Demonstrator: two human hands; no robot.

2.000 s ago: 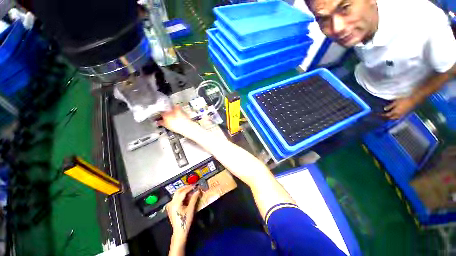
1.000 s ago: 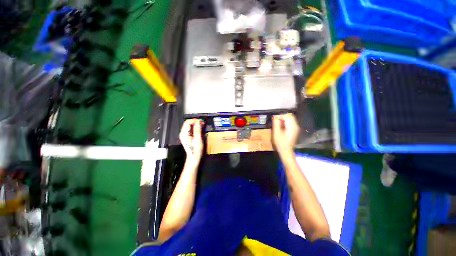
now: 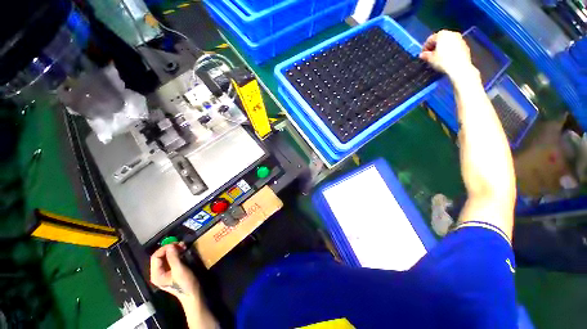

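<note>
A black parts tray (image 3: 370, 83) with close rows of small parts lies in a blue bin (image 3: 311, 133). My right hand (image 3: 448, 53) is at the bin's far right corner, fingertips pinched over the tray's edge; whether they hold a part is hidden. My left hand (image 3: 172, 266) is beside the left green button (image 3: 168, 241), thumb and fingers close together; I cannot tell if anything is between them. The metal fixture (image 3: 168, 136) stands on the grey base plate (image 3: 149, 209), with a slotted metal bar (image 3: 188, 175) running toward me.
The red knob (image 3: 219, 205) and right green button (image 3: 262, 172) are on the front panel, above printed cardboard (image 3: 238, 225). Yellow-black bars (image 3: 253, 106) flank the plate. The machine head (image 3: 38, 45) hangs upper left. A blue bin with a white sheet (image 3: 376, 215) lies near me.
My right hand has left the right button area and reached to the parts tray. My left hand remains near the left button. The view has turned right, and both green buttons are visible.
</note>
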